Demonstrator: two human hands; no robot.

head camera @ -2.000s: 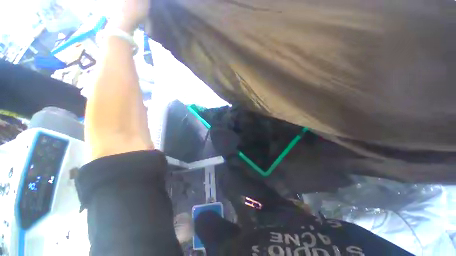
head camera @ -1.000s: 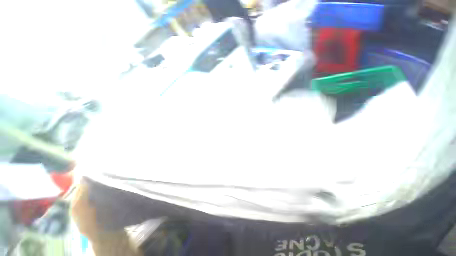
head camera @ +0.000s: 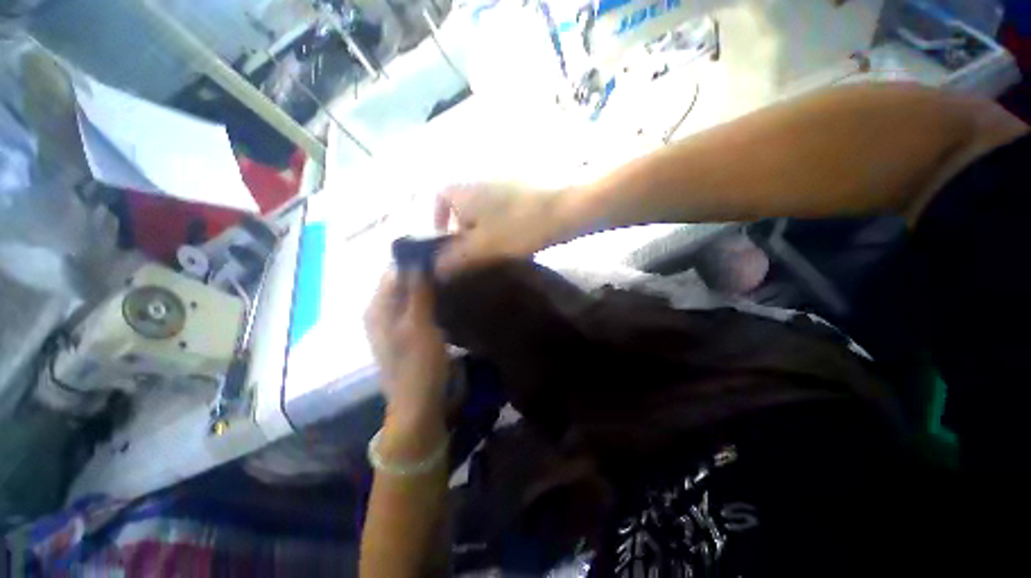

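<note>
A dark brown-black garment piece [head camera: 633, 350] hangs from my two hands over my lap. Its bunched edge is held up above the white machine table [head camera: 339, 350], near the table's left part. My left hand [head camera: 405, 322], with a pale bracelet at the wrist, grips the edge from the near side. My right hand [head camera: 497, 231] comes in from the right and grips the same cloth beside it. The two hands are close together and the fingertips are partly washed out by glare.
The white sewing machine [head camera: 678, 57] with blue lettering stands at the top. A cream machine part with a round wheel [head camera: 154, 312] is at left. A white paper sheet [head camera: 170, 147] lies over red material. A striped woven bag [head camera: 136, 542] is at bottom left.
The view has turned to the table's left end. The wide white cloth seen a second ago is out of view. Both hands now hold the dark cloth together.
</note>
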